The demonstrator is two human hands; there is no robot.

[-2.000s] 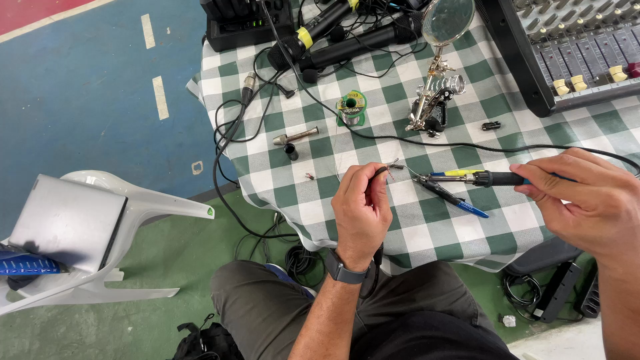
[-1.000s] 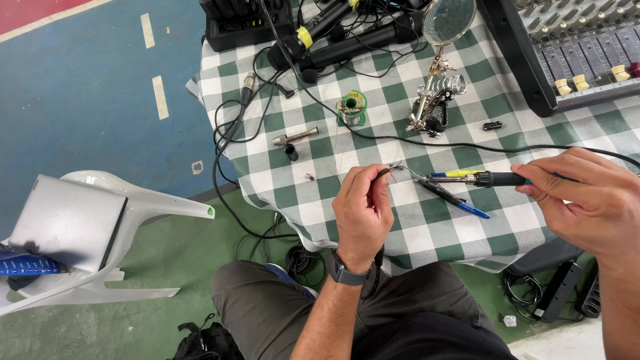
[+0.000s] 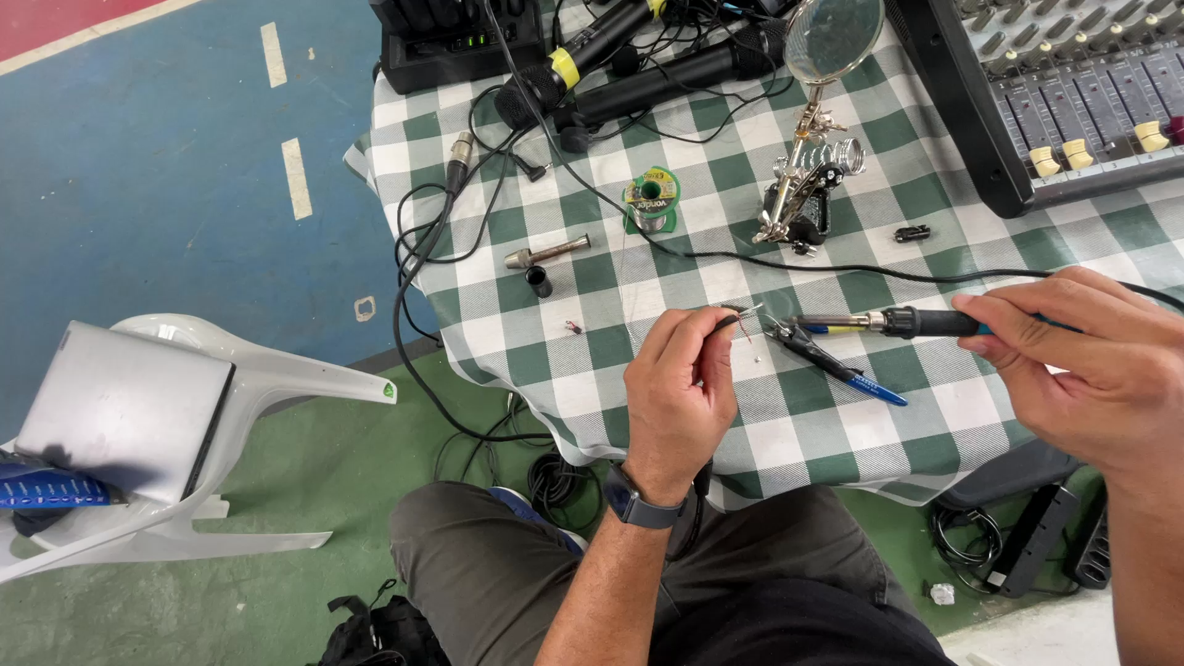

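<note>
My left hand [image 3: 683,393] pinches a black cable [image 3: 725,323] near its stripped end, where a bare wire and a thin red one stick out. Between the fingers of my right hand [image 3: 1073,356] is a soldering iron [image 3: 925,323], its tip pointing left, a short gap from the wires. Blue-and-black cutting pliers [image 3: 832,365] lie on the checked tablecloth just below the iron. Behind my left hand stands a green solder spool [image 3: 651,199]. A metal connector part [image 3: 548,252] and a black sleeve [image 3: 538,281] lie to the left of it.
A helping-hands stand with magnifier [image 3: 803,176], a small black part [image 3: 912,234] and an audio mixer [image 3: 1091,111] occupy the back right. Microphones [image 3: 675,79] and tangled cables lie at the back. A black cable crosses behind both hands. A white chair [image 3: 305,375] holds a laptop [image 3: 129,407].
The iron's tip, close to the wire ends a second ago, has drawn back a little to the right. My left hand holds the cable much as before.
</note>
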